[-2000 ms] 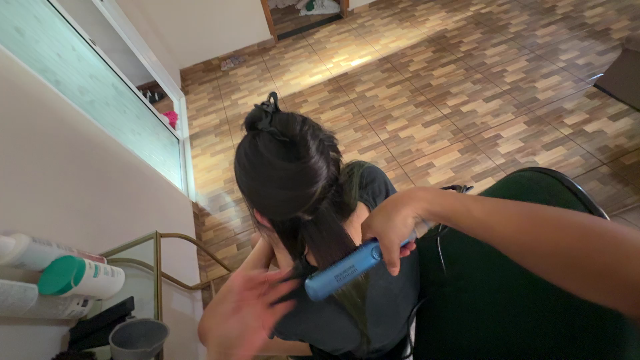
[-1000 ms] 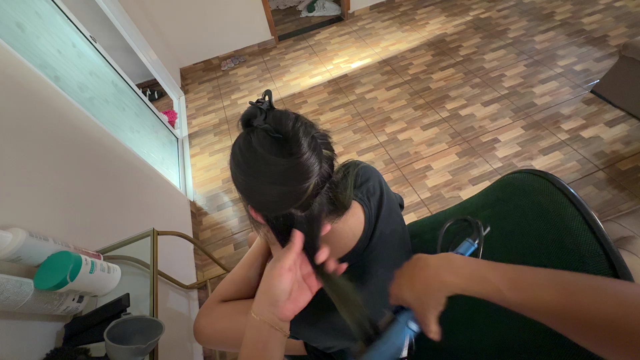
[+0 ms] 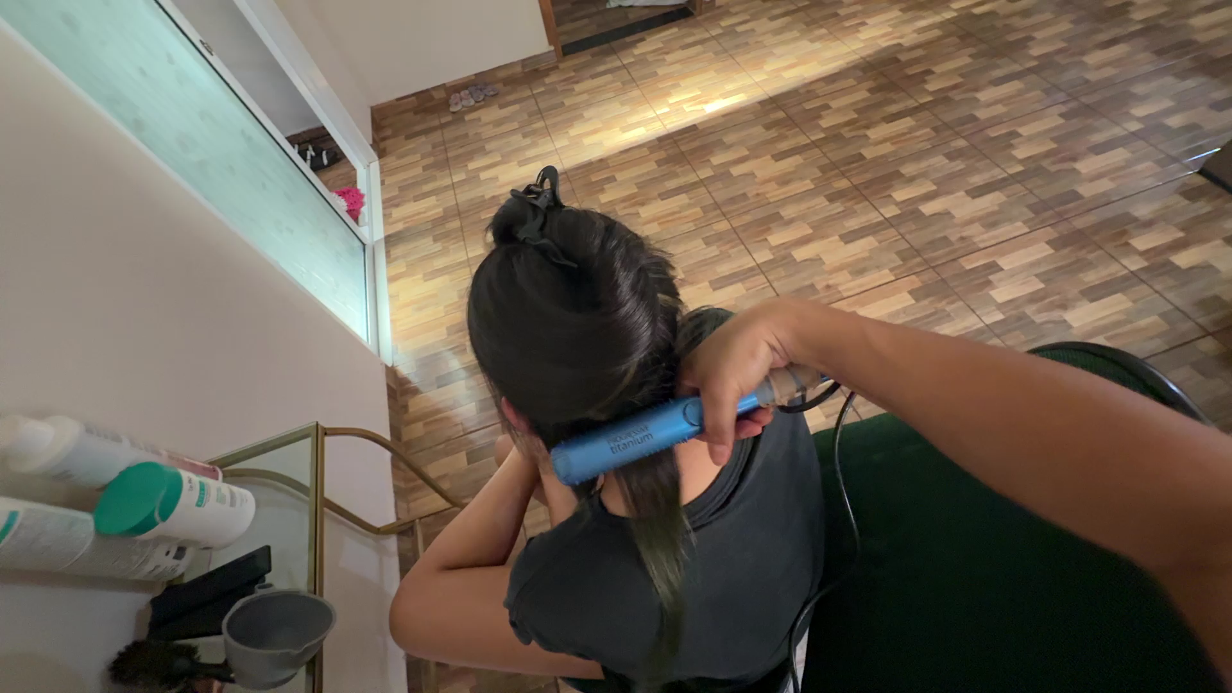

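Note:
My right hand [image 3: 736, 380] is closed around a blue hair straightener [image 3: 630, 438], whose plates lie across a dark hair section at the nape of a seated person. The loose length of hair [image 3: 659, 558] hangs below it over the person's dark T-shirt [image 3: 751, 539]. A black claw clip [image 3: 541, 217] holds the rest of the hair up on top of the head. The straightener's black cord [image 3: 852, 500] runs down beside the person's back. My left hand is out of the frame.
A glass shelf with a brass-coloured frame [image 3: 318, 520] stands at the left, holding white bottles, a green-lidded container [image 3: 144, 499], a grey bowl [image 3: 277, 630] and a round brush [image 3: 159, 664]. A dark green chair [image 3: 962, 558] is at the right. Beyond lies a tiled floor [image 3: 847, 192].
The straightener in my right hand has moved from low on the hair section up to the nape. My left hand, on the hair one second ago, has left the view.

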